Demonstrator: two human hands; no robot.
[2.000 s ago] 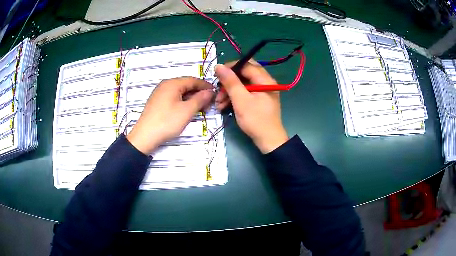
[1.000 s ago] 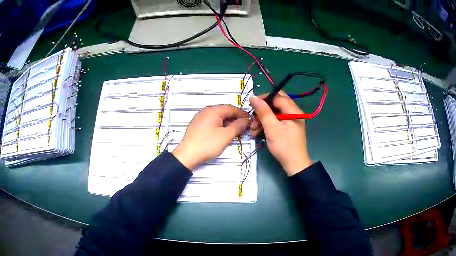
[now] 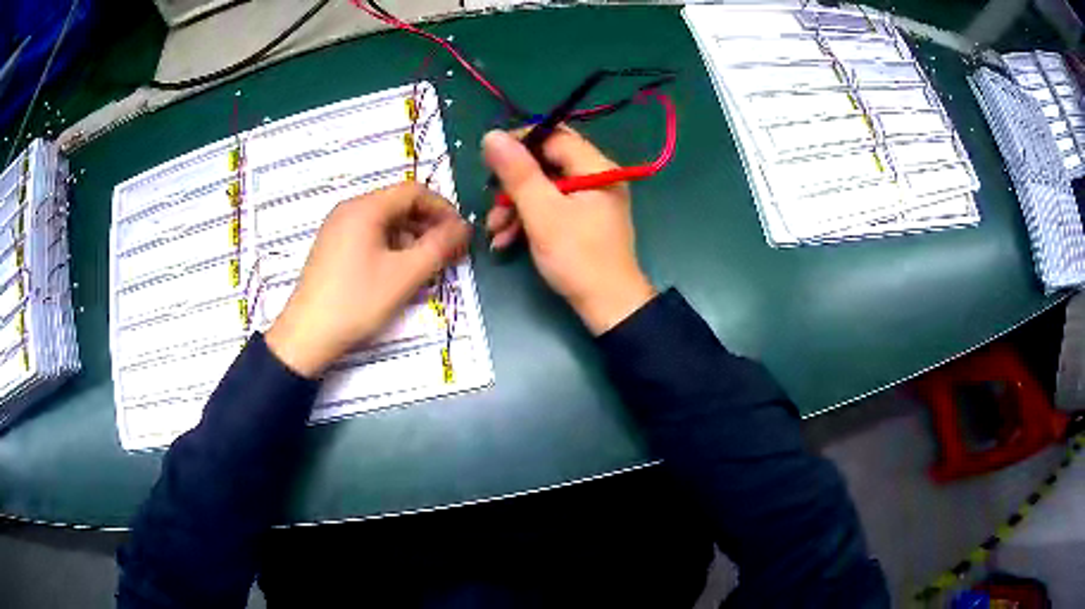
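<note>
A white tray (image 3: pixel 167 410) with rows of strips lies on the green mat. Yellow labels (image 3: pixel 236 193) and thin wires run in two columns along it. My left hand (image 3: pixel 363 268) is over the tray's right half, thumb and fingertips together at its right edge; a tiny pale tip shows at the fingertips. My right hand (image 3: pixel 565 226) is just right of the tray, apart from the left, and holds the red test probe (image 3: pixel 609 177) and the black test probe (image 3: pixel 571 102). The probe tips are hidden or blurred.
Tray stacks stand at the far left (image 3: pixel 48 274) and far right (image 3: pixel 1029 179). Another pile of trays (image 3: pixel 875 220) lies at the back right. Red and black probe cables (image 3: pixel 458 57) run to the back. A red stool (image 3: pixel 993 410) stands on the floor at right.
The hands were close together at the tray's right edge and are now a little apart. The view has shifted and turned; the bench-back box seen a second ago is out of view.
</note>
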